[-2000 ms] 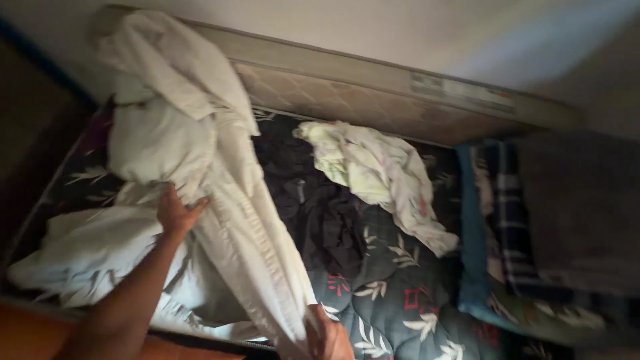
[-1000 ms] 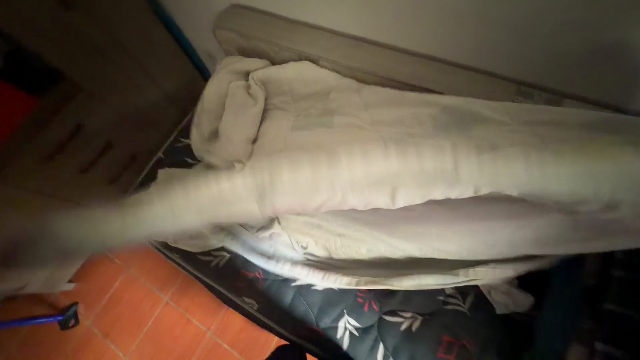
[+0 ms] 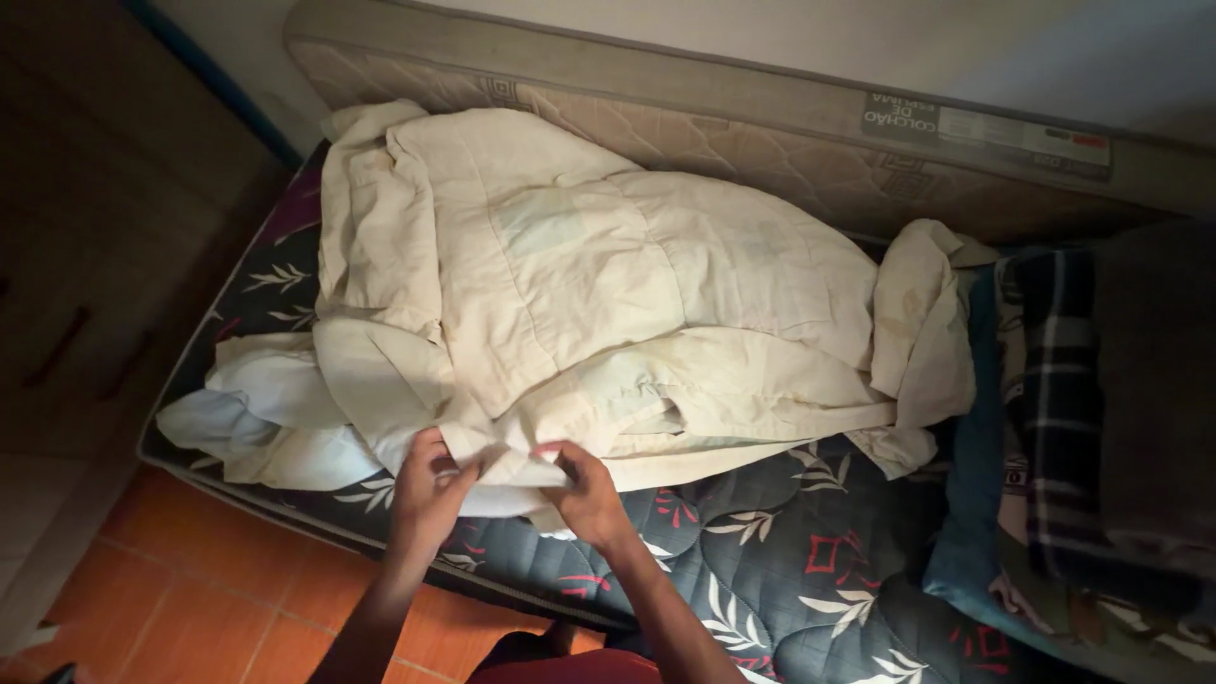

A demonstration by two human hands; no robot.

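A large cream cloth (image 3: 579, 247), wrinkled and with a few pale patches, lies spread over a dark mattress (image 3: 750, 560) with a leaf pattern. At its near edge my left hand (image 3: 432, 489) pinches the fabric between thumb and fingers. Just to the right, my right hand (image 3: 584, 494) grips the same edge, with a short stretch of cloth between the two hands. A small hole shows in the cloth right of my hands. Bunched whitish fabric (image 3: 275, 408) lies at the left end of the mattress.
A beige mattress (image 3: 760, 142) stands on its side against the wall behind. At the right are a blue pillow or cushion (image 3: 964, 513) and a dark plaid cloth (image 3: 1054, 408). Orange floor tiles (image 3: 209, 598) lie at the near left, with wooden furniture (image 3: 85, 285) beyond.
The cream cloth, bunched lengthwise at the left two seconds ago, is now spread across the mattress, covering where the dark garment and the light printed cloth lay. Both hands now hold its near edge.
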